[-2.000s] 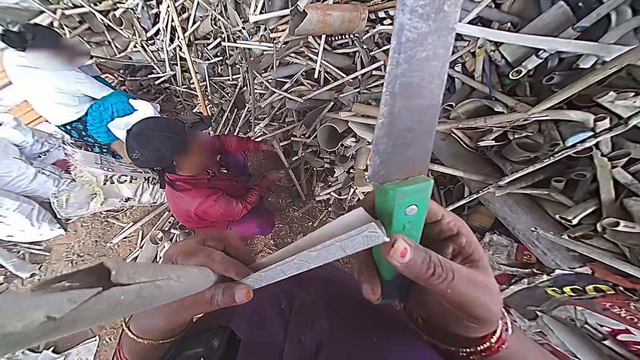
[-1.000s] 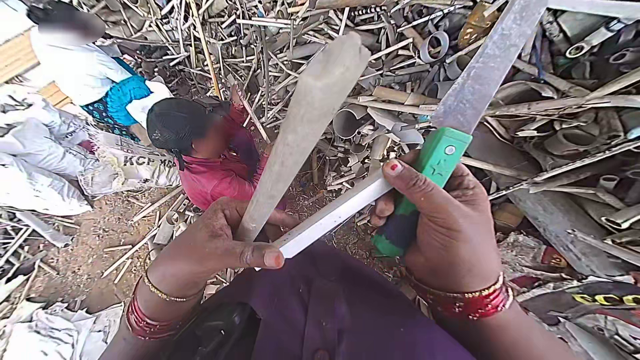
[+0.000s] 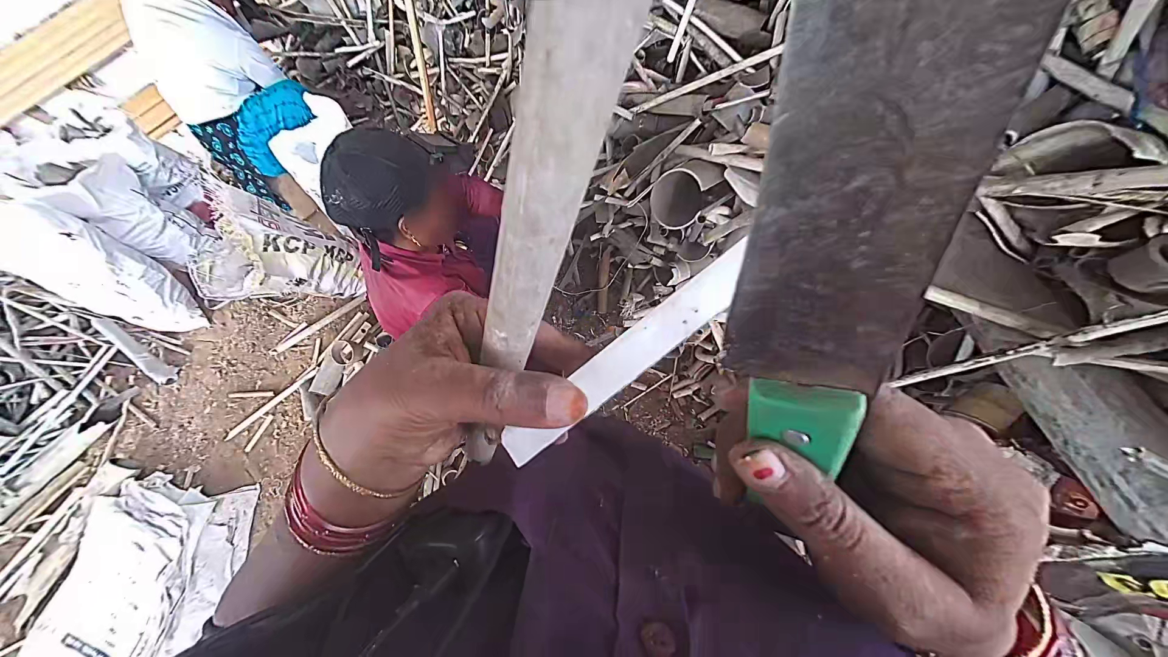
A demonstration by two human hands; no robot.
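My left hand (image 3: 456,392) grips the lower end of a long grey strip (image 3: 566,164), which looks like a split piece of pipe or stalk and points up out of view. Between the same thumb and fingers is the end of a narrow white strip (image 3: 630,351), slanting up to the right until it passes behind the blade. My right hand (image 3: 894,529) is closed around the green handle (image 3: 808,424) of a large knife, its thumb on the handle's side. The wide dark metal blade (image 3: 885,182) stands upright, its tip out of view.
Ahead, a person in a pink top (image 3: 420,292) crouches, with another person in a white top (image 3: 201,64) beyond. White woven sacks (image 3: 100,246) lie at left. Broken pipe-like pieces (image 3: 680,196) and sticks are heaped ahead and to the right, with more strips (image 3: 55,383) at left.
The knife has turned from slanting to nearly upright, its broad face now toward me. The grey strip, which lay low to the left two seconds ago, now points up.
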